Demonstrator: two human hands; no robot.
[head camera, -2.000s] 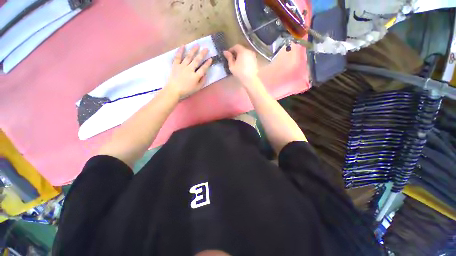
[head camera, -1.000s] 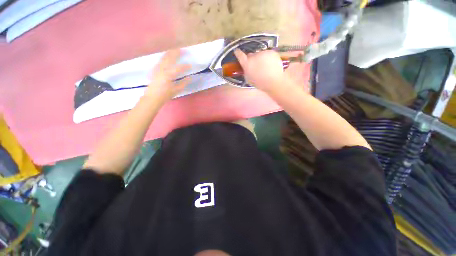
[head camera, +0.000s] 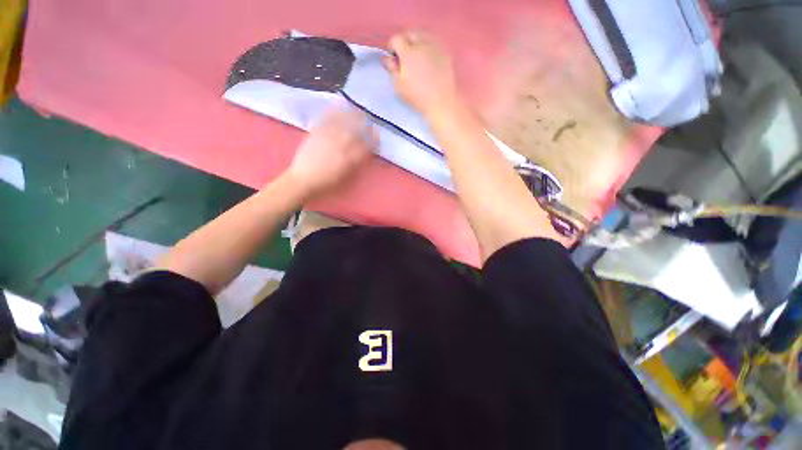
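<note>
A sleeve (head camera: 400, 127), white with a thin dark seam line and a dark grey wide end, lies slantwise on the pink table. My left hand (head camera: 334, 154) is blurred over its near edge; its grip cannot be made out. My right hand (head camera: 420, 70) has curled fingers at the far edge, near the wide end, and appears to pinch the cloth. The steam iron (head camera: 538, 182) rests by the narrow end, with no hand on it. My right forearm crosses the sleeve, and the cuff end is largely hidden.
The table (head camera: 167, 53) is pink-red, scorched tan near the iron. More white sleeve pieces (head camera: 659, 70) with a dark strip lie at the far right. A pale hose (head camera: 637, 230) runs off the table's right edge. Green floor (head camera: 105, 171) shows at left.
The view has swung, shifting the table and sleeve in the picture. My right hand has let go of the iron and moved to the sleeve's wider part. My left hand is also nearer the wide end.
</note>
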